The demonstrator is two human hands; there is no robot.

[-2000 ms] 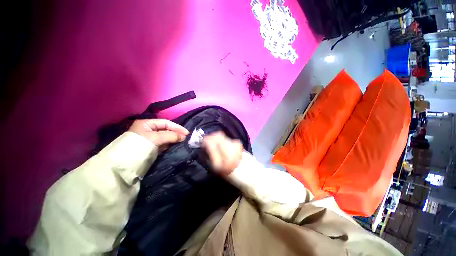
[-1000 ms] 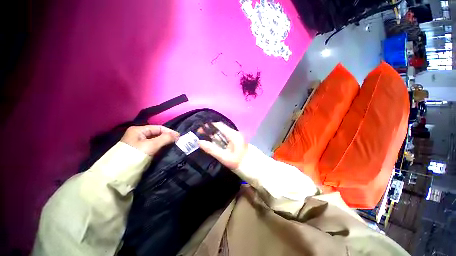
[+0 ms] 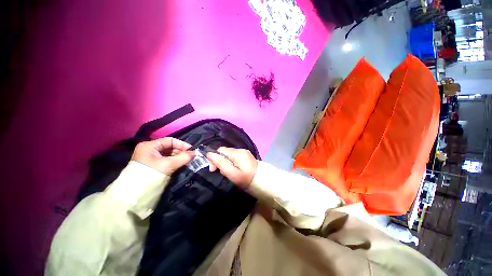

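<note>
A black backpack [image 3: 183,215] lies on the pink table under my hands, its rounded top away from me and a black strap [image 3: 167,117] sticking out at its left. A white label [image 3: 198,161] with dark barcode print is between my hands above the bag's top. My left hand [image 3: 163,154] pinches the label's left edge between thumb and fingers. My right hand [image 3: 234,164] has its thumb and fingers closed at the label's right upper side. A small dark thing shows between the fingertips, too small to tell.
The pink table [image 3: 210,43] holds a white pile of labels [image 3: 280,27] and a heap of dark threads [image 3: 263,88]. Two large orange bundles [image 3: 388,135] stand off the table's right edge. Black bags [image 3: 350,11] are at the upper right, a blue container [image 3: 422,41] beyond.
My right hand has closed in on the label, its fingers no longer spread. The label has tilted between my hands. The table's piles have shifted left and up in view.
</note>
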